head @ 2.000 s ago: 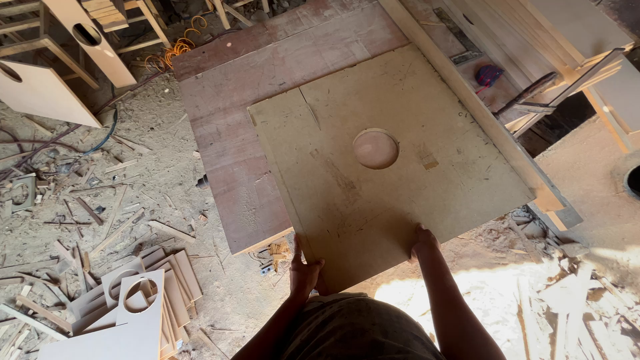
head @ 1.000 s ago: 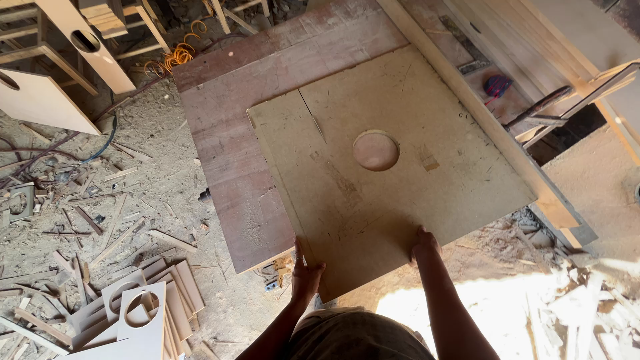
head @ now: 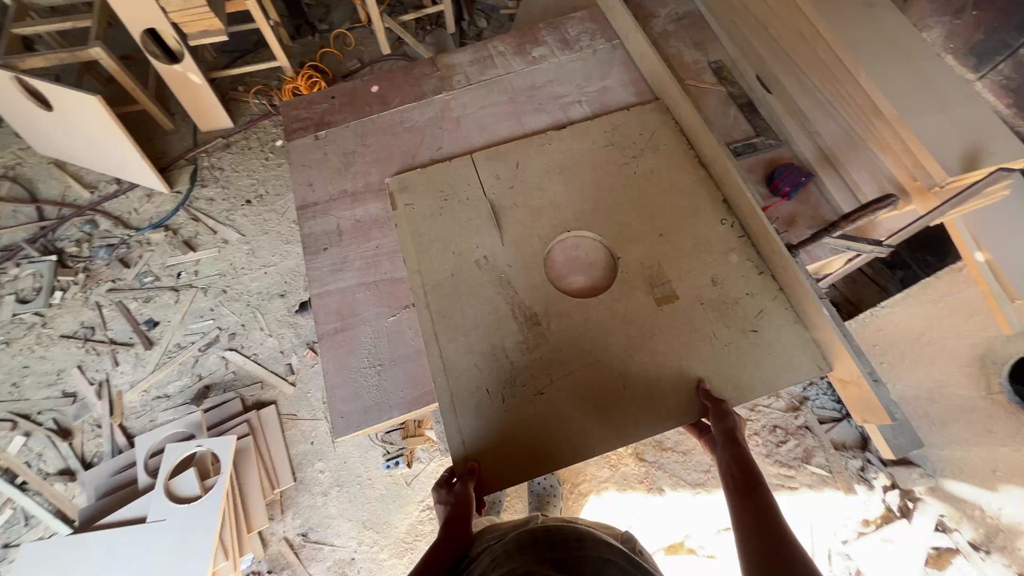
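Observation:
A large square wood-fibre panel with a round hole lies on a reddish plywood table top, its near part jutting past the table's edge. Its right edge runs along a long wooden fence. My left hand grips the panel's near left corner, thumb on top. My right hand holds the near edge further right, with the fingers partly hidden beneath. A thin dark slit shows in the panel's far left part.
Cut panels with round holes are stacked on the littered floor at lower left. Wooden frames and an orange coiled hose are at far left. Right of the fence lie a dark blue and red object, a clamp-like tool and long boards.
My left hand has shifted from the panel's left side down to its near left corner. My right hand still holds the near edge.

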